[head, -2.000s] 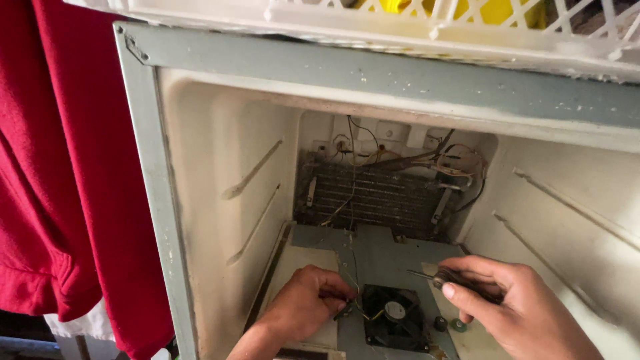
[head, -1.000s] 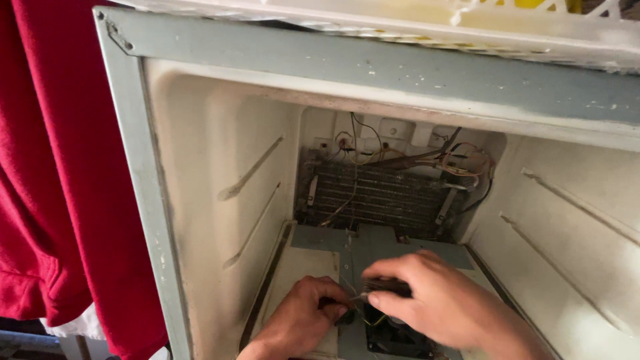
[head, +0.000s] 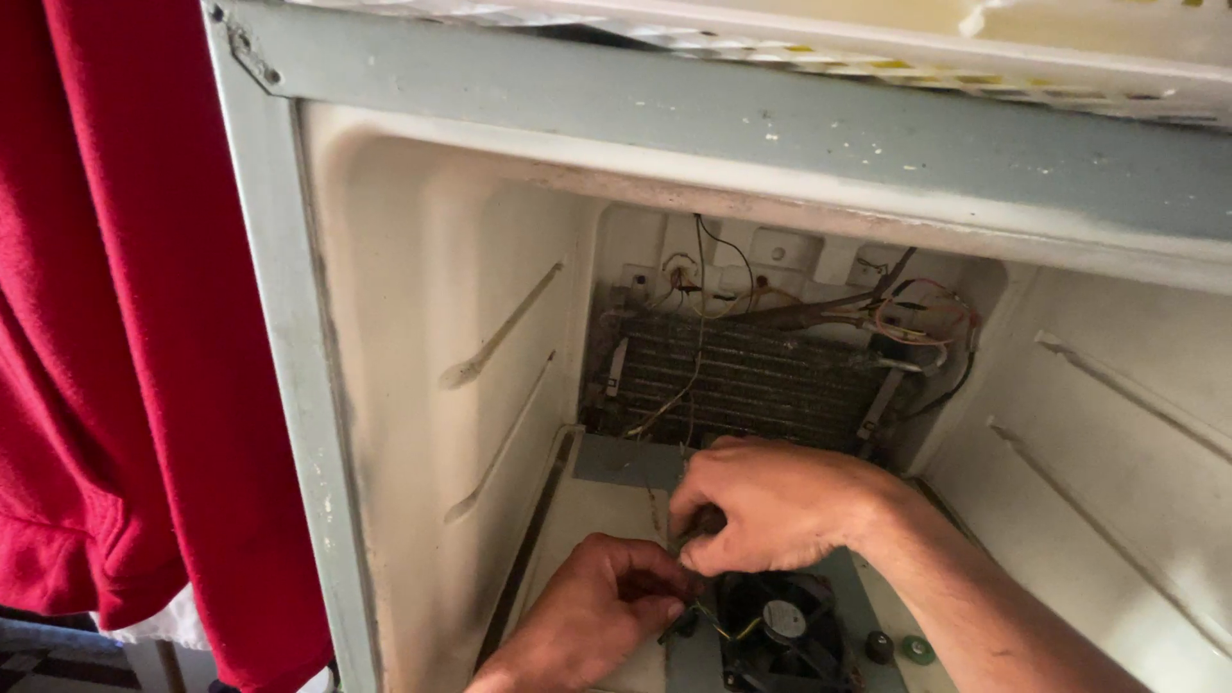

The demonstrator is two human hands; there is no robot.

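Observation:
Inside an old refrigerator cabinet, a black cooling fan (head: 784, 621) with a pale hub lies on a grey panel (head: 630, 464). Just left of it, my left hand (head: 616, 611) pinches something small near the fan's thin yellow and dark wires (head: 736, 630). My right hand (head: 770, 505) is close above, its fingertips at my left hand's; a dark tool handle (head: 707, 520) shows partly inside its curled fingers. The tool's tip and the point being worked on are hidden by the fingers.
A finned evaporator coil (head: 751, 380) with loose wires (head: 924, 313) stands at the back. Small black and green round parts (head: 917, 650) lie right of the fan. Red cloth (head: 183, 385) hangs at left; a white plastic basket (head: 962, 48) sits on top.
My right hand, holding a thin-shafted tool right of the fan two seconds ago, has moved left to my left hand. The fan, partly covered one second ago, shows again.

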